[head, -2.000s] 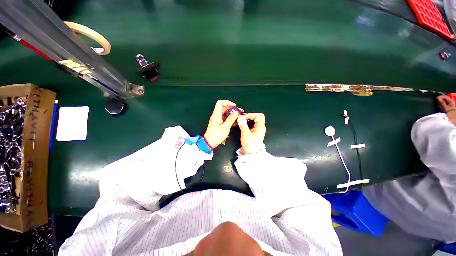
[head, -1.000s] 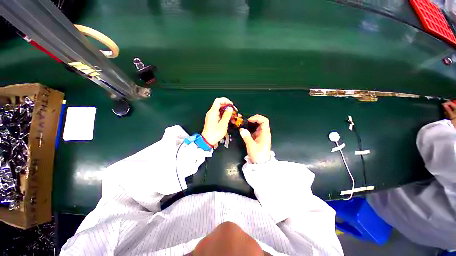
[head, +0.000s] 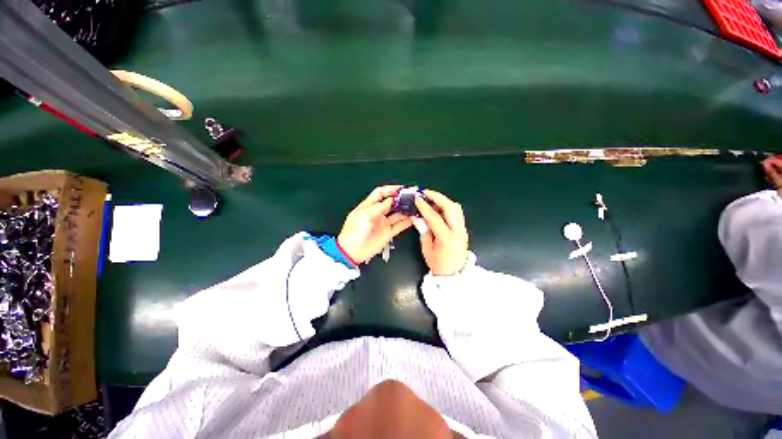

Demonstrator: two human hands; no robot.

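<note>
A small dark device unit point(head: 406, 202) with a dark red or purple edge is held between my two hands, above the green surface point(head: 480, 206). My left hand point(head: 370, 228) grips its left side with the fingertips; a blue wrist strap point(head: 331, 249) and a red bracelet are on that wrist. My right hand point(head: 443, 233) holds its right side with thumb and fingers. Small pale strips point(head: 387, 250) show beside my left hand, partly hidden by it. The unit's underside is hidden by my fingers.
A cardboard box point(head: 75, 291) heaped with shiny units stands left, beside a white card point(head: 135, 232). A metal post point(head: 129, 111), tape roll point(head: 154, 86) and dark unit point(head: 225, 142) are upper left. Taped leads point(head: 592, 279) lie right. Another person's sleeve point(head: 754, 244) is far right.
An orange part showing between my hands a second ago is no longer visible; the unit's dark face shows instead. My hands have come closer together. The dark unit near the post has shifted left and down.
</note>
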